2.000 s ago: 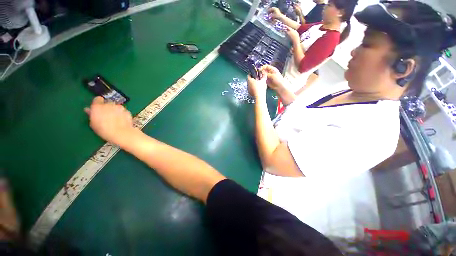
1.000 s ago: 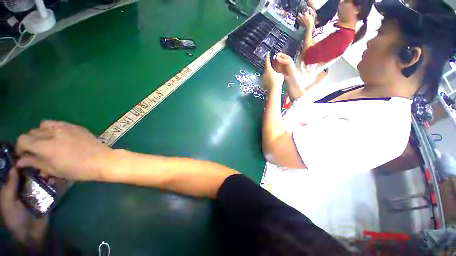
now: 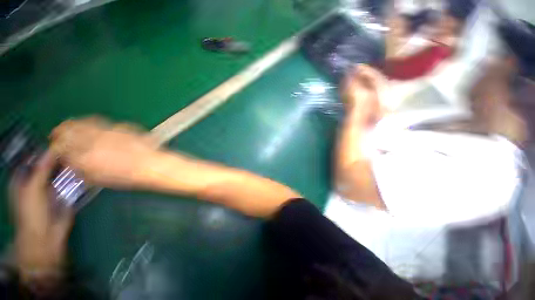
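Note:
The picture is strongly blurred. My left hand (image 3: 38,214) is at the lower left, around a phone with a pale, bright screen (image 3: 68,186). My right hand (image 3: 102,149) reaches across from the right, its fingers over the upper end of that phone and against my left hand; its exact grip is hidden. A dark phone body (image 3: 19,145) shows beyond the fingers at the left edge; which hand holds it cannot be told. Blurred pale loops (image 3: 132,263) show on the green bench (image 3: 205,234) below my right forearm.
A pale edge strip (image 3: 229,88) crosses the green surface. Another dark phone (image 3: 224,45) lies beyond it. A neighbour in white (image 3: 446,181) sits at the right, hands near a black tray (image 3: 337,47) and a heap of small rings (image 3: 317,91). Another person in red sits farther back.
My right hand has left the spot on the belt where a phone lay; that phone is gone from there. Both hands are now together at the left. The view has shifted, moving the surroundings rightward.

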